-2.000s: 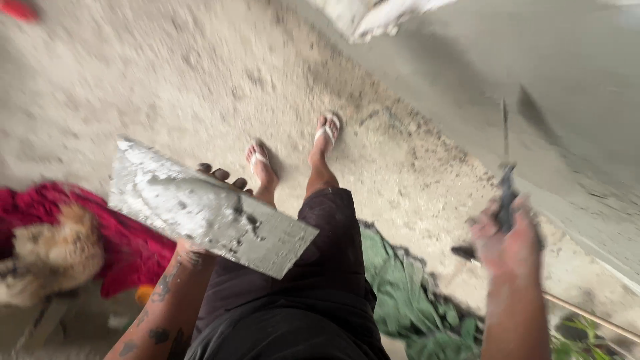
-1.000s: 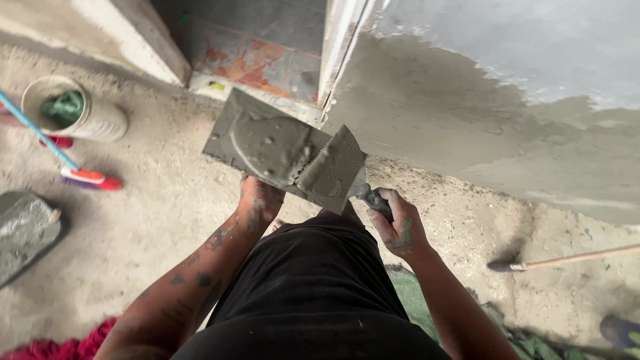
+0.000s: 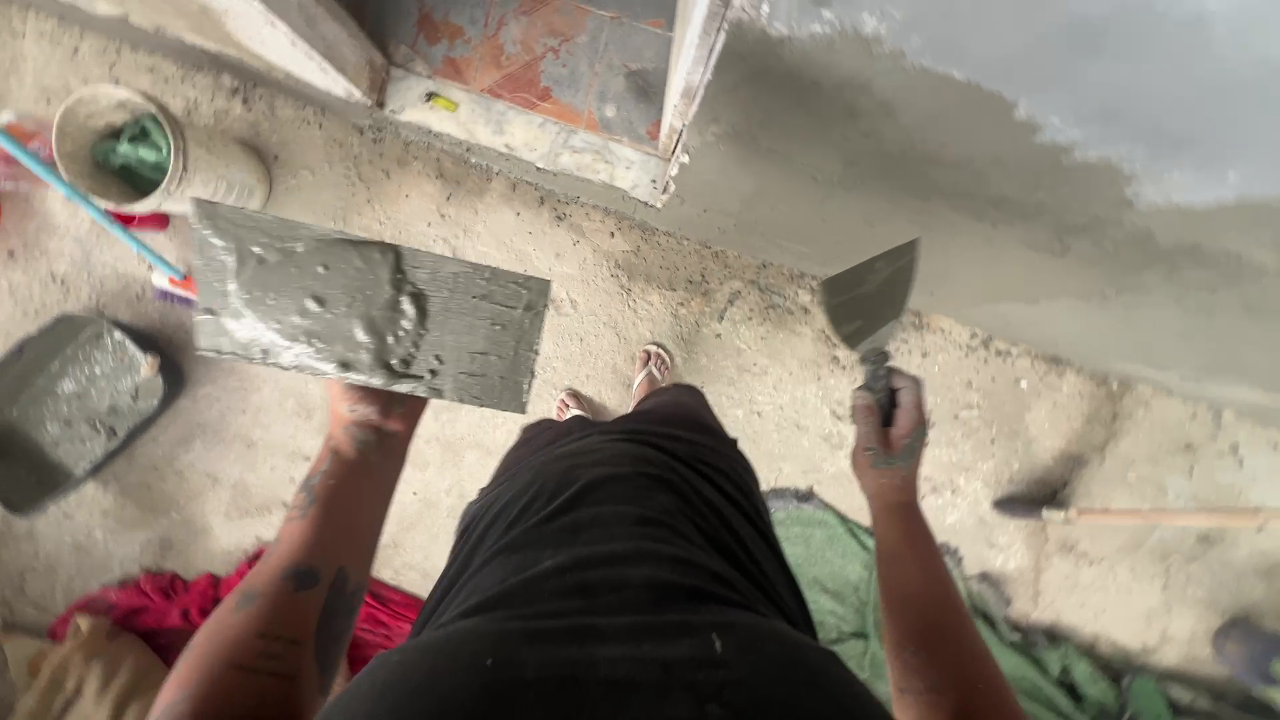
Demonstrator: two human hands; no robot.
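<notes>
My left hand [image 3: 375, 405] is under a flat rectangular plasterer's hawk [image 3: 480, 325], mostly hidden by it. A thick layer of wet grey mortar [image 3: 325, 300] lies on the hawk's left and middle part. On the right, my right hand [image 3: 893, 435] grips the handle of a trowel [image 3: 872, 295] with a broad blade, pointing up and away from the hawk. Grey smears mark the hand. Beyond the trowel rises a wall [image 3: 960, 240], darker and damp-looking low down and paler above.
At left are a bucket [image 3: 215, 175] with green cloth, a blue-handled brush [image 3: 90, 205] and a mortar tub [image 3: 80, 400]. A doorway sill [image 3: 530, 140] lies ahead. Red cloth [image 3: 150, 610], green cloth [image 3: 830, 570] and a wooden-handled tool [image 3: 1160, 517] lie on the floor.
One second ago the trowel was at the hawk's right end, against the mortar; now it is apart, off to the right. The hawk has moved left. The view has swung since two seconds ago.
</notes>
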